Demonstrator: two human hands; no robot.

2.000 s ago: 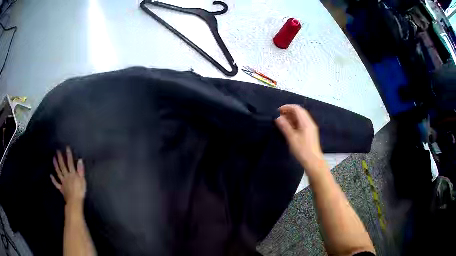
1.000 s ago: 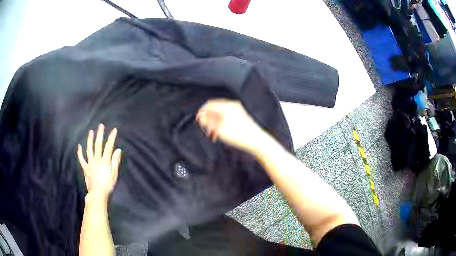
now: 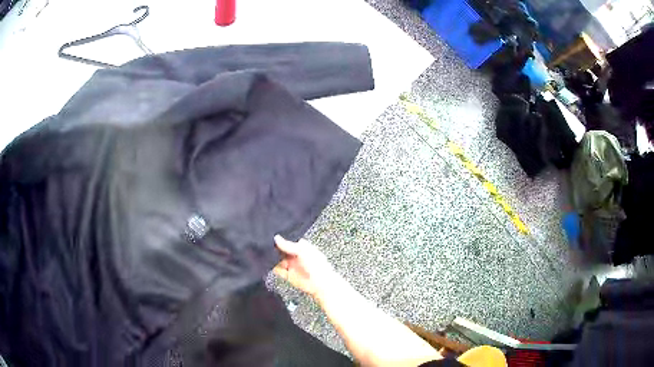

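Observation:
A dark jacket (image 3: 143, 172) lies spread over the table, with one sleeve (image 3: 308, 64) stretched to the right and a front panel (image 3: 287, 158) opened out past the table's edge. A small pale, patterned patch (image 3: 196, 228) shows on the inner cloth. My right hand (image 3: 297, 265) holds the panel's lower edge, thumb on top and fingers partly hidden. My left hand is not in view.
A black hanger (image 3: 100, 34) and a red thread cone (image 3: 225, 11) lie on the white table (image 3: 315, 18) beyond the jacket. Speckled floor with yellow tape (image 3: 487, 186) is to the right. A blue bin (image 3: 462, 32) and piled dark garments (image 3: 523, 129) stand farther right.
My right hand has moved from the middle of the jacket down to the panel's edge, and the panel is spread out to the right. My left hand has left the picture. The view has shifted right.

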